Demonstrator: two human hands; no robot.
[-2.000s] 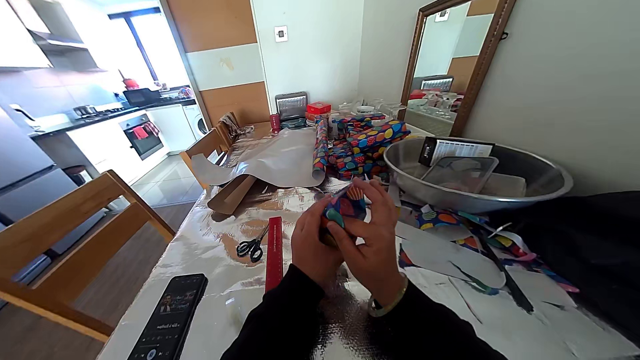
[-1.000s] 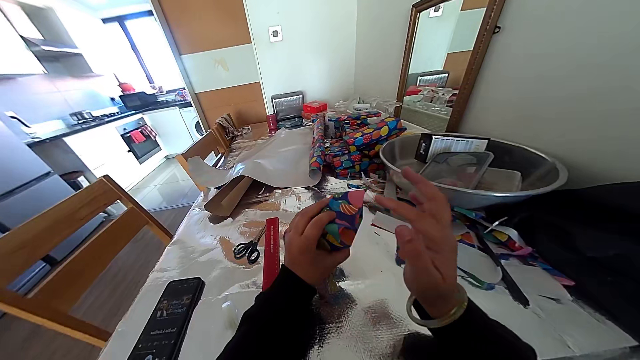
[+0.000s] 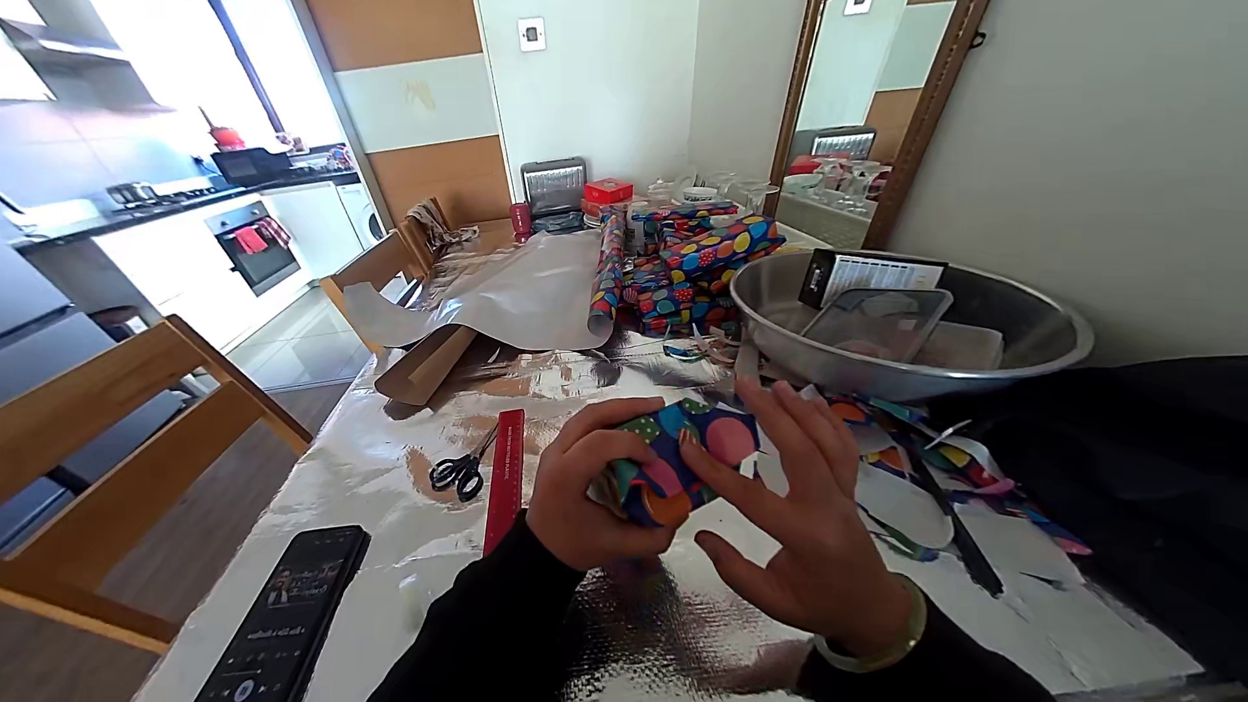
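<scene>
My left hand (image 3: 600, 483) grips a small parcel in balloon-patterned wrapping paper (image 3: 731, 441), held above the foil-covered table. My right hand (image 3: 804, 507) has its fingers spread, with the index fingertip on the parcel's face. Black-handled scissors (image 3: 458, 476) lie left of my left hand, beside a red plastic ruler (image 3: 505, 478). Farther back, a partly unrolled roll of the same patterned paper (image 3: 606, 268) shows its white underside. Wrapped parcels (image 3: 721, 249) are piled beside the roll. Patterned paper offcuts (image 3: 960, 463) lie to the right of my right hand.
A large metal basin (image 3: 1058, 336) holding plastic containers (image 3: 877, 327) stands at the right. A phone (image 3: 283, 614) lies at the near left. Glassware (image 3: 746, 190) and a red box (image 3: 607, 191) stand at the back. A wooden chair (image 3: 107, 375) is at the left, and black fabric (image 3: 1150, 448) at the right.
Both hands were around the parcel two seconds ago. My right hand then came away with fingers spread, and its index fingertip is now on the parcel.
</scene>
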